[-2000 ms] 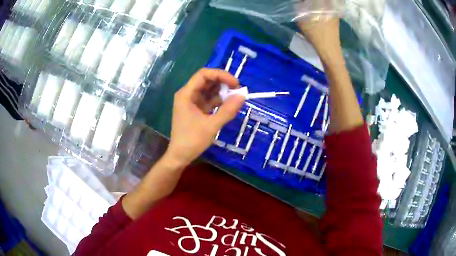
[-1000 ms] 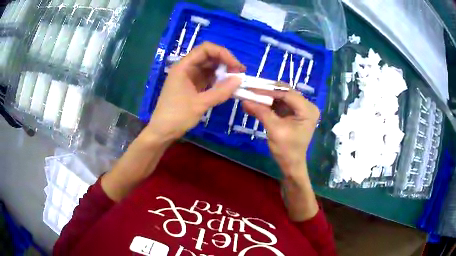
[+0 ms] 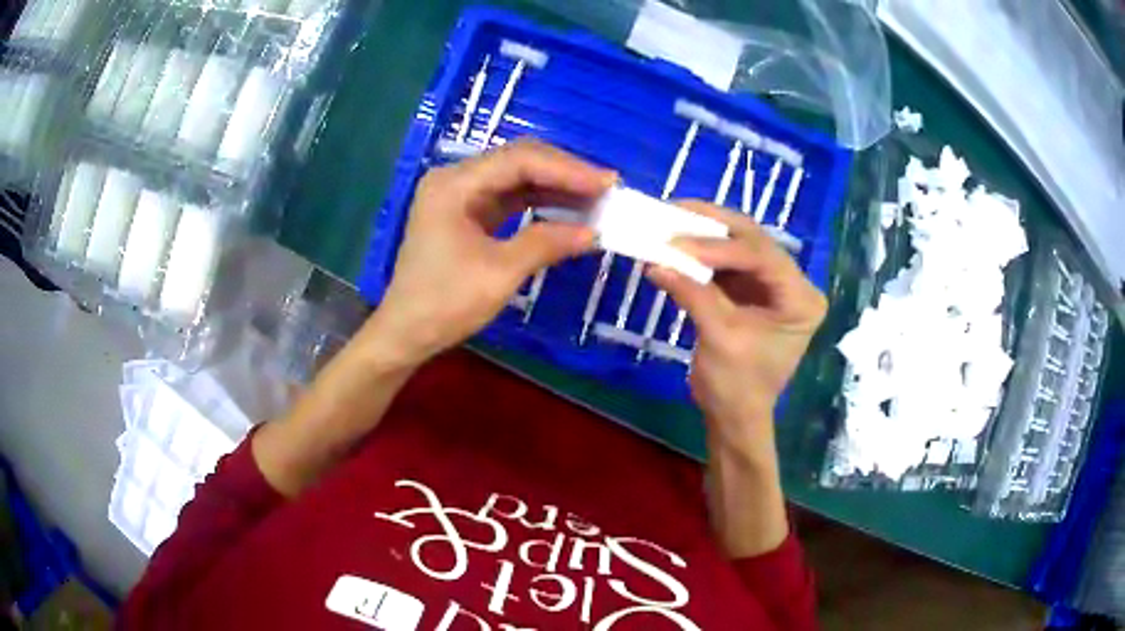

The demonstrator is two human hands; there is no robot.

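A smooth white housing [image 3: 648, 228] is held between both hands above the blue parts tray [image 3: 580, 74]. My left hand [image 3: 475, 253] pinches its left end between thumb and fingers. My right hand [image 3: 750, 290] grips its right end, where two white edges show with a gap between them. Whether a stick insert is inside cannot be seen. White T-shaped parts [image 3: 684, 154] lie in rows in the blue tray, some hidden behind the hands.
Clear blister trays with white blocks [image 3: 185, 253] are at the left, with empty-looking white trays [image 3: 173, 450] below. A heap of small white parts [image 3: 925, 345] and a narrow clear tray [image 3: 1046, 382] are at the right. A plastic bag [image 3: 814, 74] lies beyond the blue tray.
My right hand has come from the far bag to the piece in my left hand. The slim rod and separate white pieces seen earlier now show as one broad block held by both hands.
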